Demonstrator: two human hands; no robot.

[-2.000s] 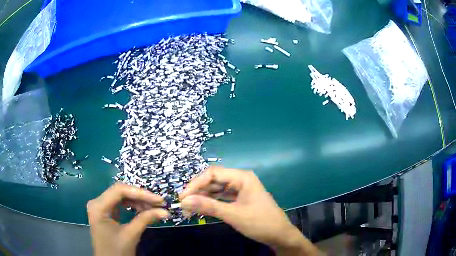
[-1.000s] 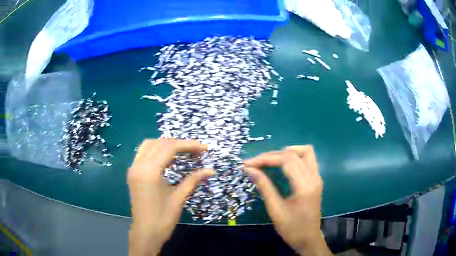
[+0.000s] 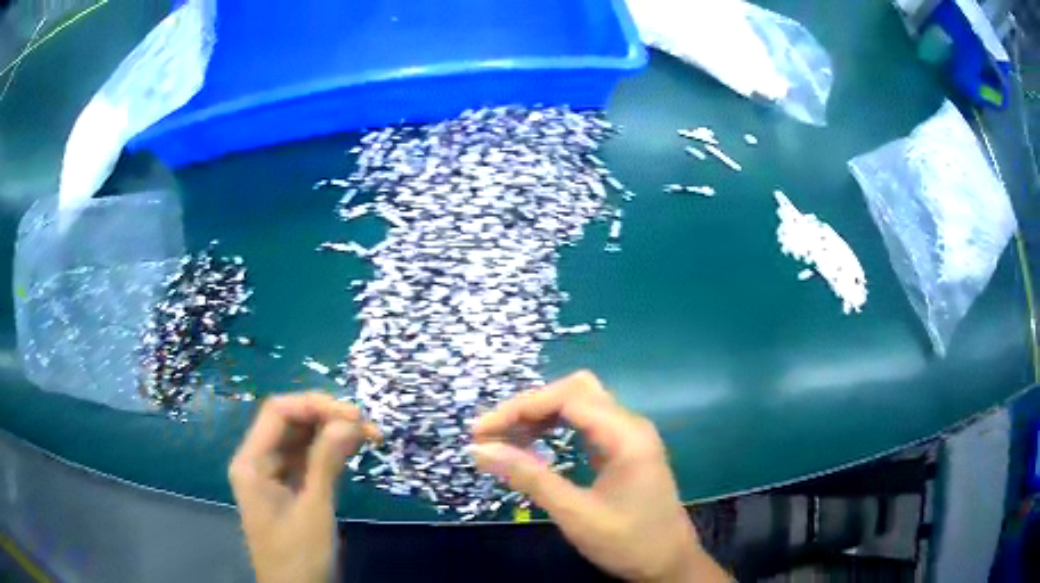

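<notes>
A large heap of small white and dark assembled parts point(image 3: 456, 273) runs from the blue bin down to the bench's front edge. My left hand point(image 3: 299, 456) is at the heap's lower left, thumb and index finger close together. My right hand point(image 3: 570, 456) is over the heap's lower right, thumb and fingertips nearly together. Both hands are blurred, and I cannot tell whether small parts are between the fingertips. A small pile of dark metal pieces point(image 3: 188, 325) lies at the left. A small pile of white sleeves point(image 3: 823, 251) lies at the right.
A blue plastic bin point(image 3: 399, 85) stands behind the heap. A clear poly bag point(image 3: 91, 308) lies by the dark pile, and a pale bag point(image 3: 126, 103) leans on the bin's left edge. Bags of white parts lie at the back right point(image 3: 730, 46) and far right point(image 3: 941, 222). A few loose pieces point(image 3: 709, 148) lie apart.
Since one second ago, my left hand has moved down and its thumb and finger have closed together. My right hand has moved down and left, its fingertips closer together. Earlier, both hands met over the heap.
</notes>
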